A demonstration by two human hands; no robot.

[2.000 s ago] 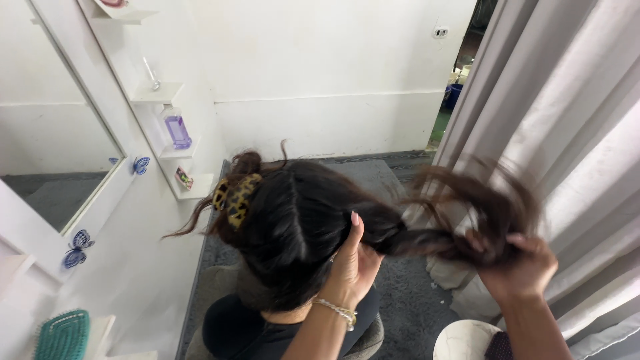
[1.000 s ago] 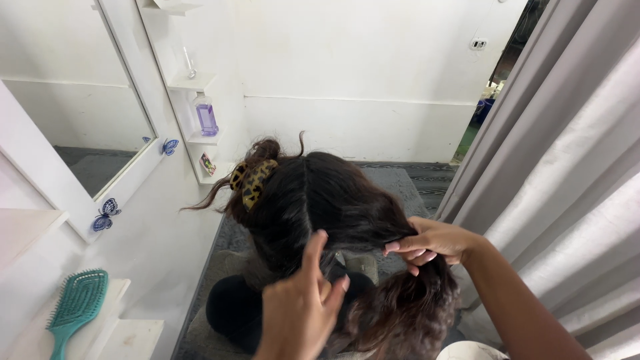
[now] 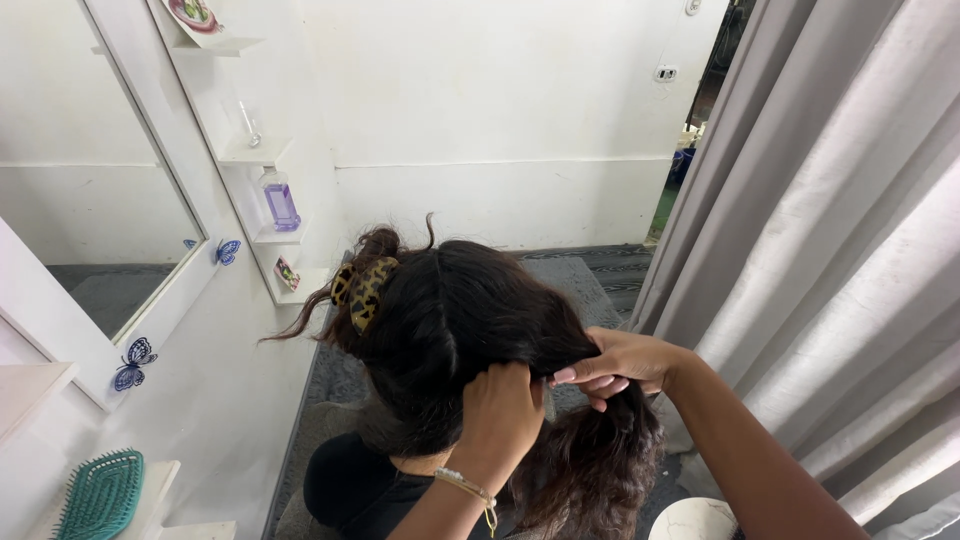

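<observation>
A seated person in a dark top has long dark hair, parted down the back of the head. A tortoiseshell-patterned claw clip holds up the hair on the left side. My right hand grips the gathered right section, and its loose wavy ends hang below. My left hand, with bracelets at the wrist, is curled against the hair just left of my right hand, its fingertips partly hidden. Whether it pinches a strand cannot be told.
A teal vented hairbrush lies on a white shelf at lower left. Small wall shelves hold a bottle of purple liquid beside a mirror. Grey curtains hang at right. A round white surface stands at lower right.
My left hand, with its index finger extended one second ago, is now curled in against the hair beside my right hand. The gathered hair, stretched out to the right two seconds ago, now hangs down.
</observation>
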